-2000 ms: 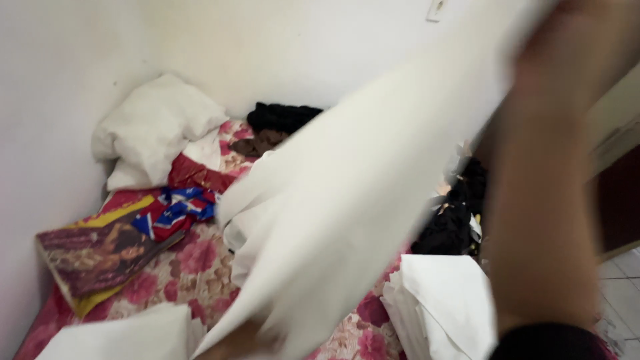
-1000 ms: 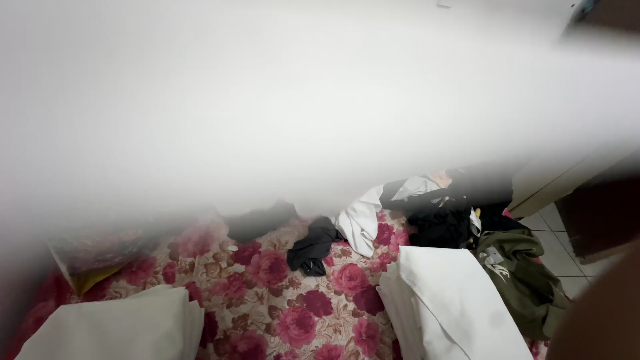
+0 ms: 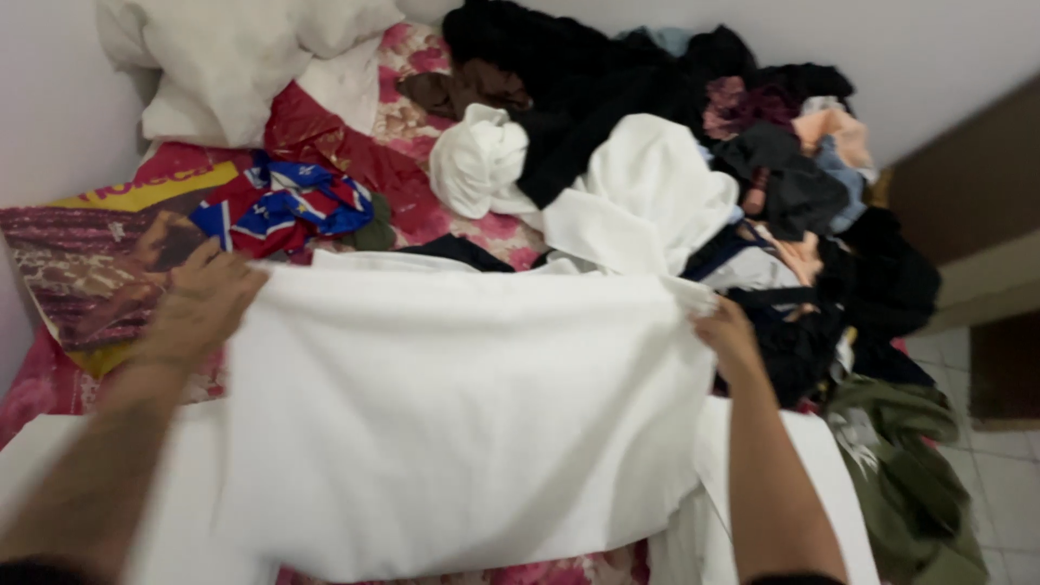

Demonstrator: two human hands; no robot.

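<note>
A white cloth (image 3: 471, 406) hangs stretched between my two hands above the flowered bed cover. My left hand (image 3: 213, 296) grips its upper left corner; my right hand (image 3: 725, 329) pinches the upper right corner, where the edge is bunched. Behind the cloth, partly hidden, lie crumpled white cloths (image 3: 642, 195). A stack of folded white cloth (image 3: 821, 479) lies by my right forearm, and more folded white cloth (image 3: 49, 455) lies by my left forearm.
A heap of dark and coloured clothes (image 3: 601, 73) spreads along the wall. At the left are a white pillow (image 3: 227, 65), a printed bag (image 3: 89, 260) and a red and blue cloth (image 3: 301, 203). An olive garment (image 3: 910, 479) lies at the right, beside the tiled floor (image 3: 999, 479).
The white cloth, raised across the view a second ago, now hangs lower between both hands. My right arm, raised at the right two seconds ago, has come down. The pile behind shows again.
</note>
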